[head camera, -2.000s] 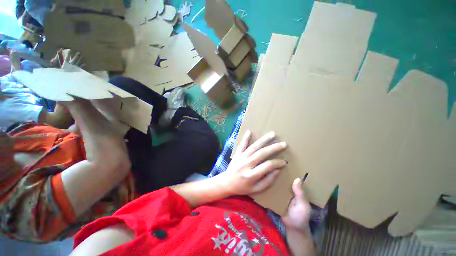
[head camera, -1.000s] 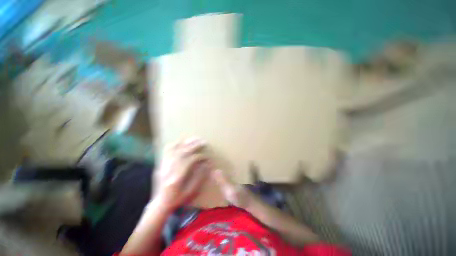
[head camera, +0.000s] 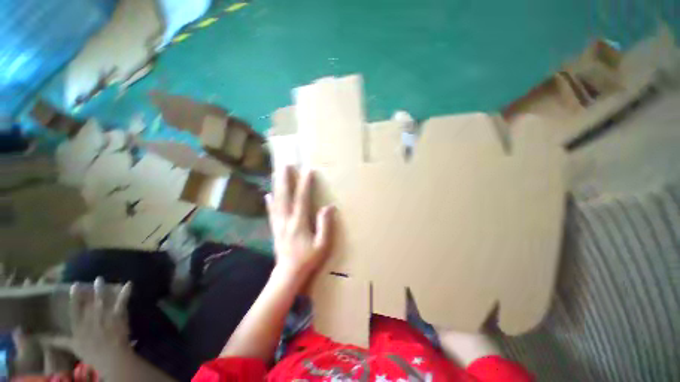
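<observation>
A flat brown box blank (head camera: 455, 224) lies across my lap, with notched edges and rounded lobes at its right end. A tall flap (head camera: 330, 119) stands out at its far left, beside a narrow strip. A short dark slot shows near its lower left. My left hand (head camera: 298, 231) rests palm down on the blank's left edge, fingers pointing away and apart, thumb to the right. My right forearm passes under the blank's near edge; the right hand itself is hidden. A small pale thing shows at a notch in the far edge, too blurred to name.
Folded boxes (head camera: 231, 145) lie on the green floor (head camera: 447, 60) at left, near loose flat sheets (head camera: 123, 205). More folded boxes (head camera: 567, 93) are at far right. A stack of blanks (head camera: 634, 283) stands close at right. A neighbour's hand (head camera: 101, 317) and dark-trousered legs are at lower left.
The view has swung right and sharpened. The blank is turned, its lobes now at right. My left hand has moved onto its left edge; my right hand has gone from sight beneath it.
</observation>
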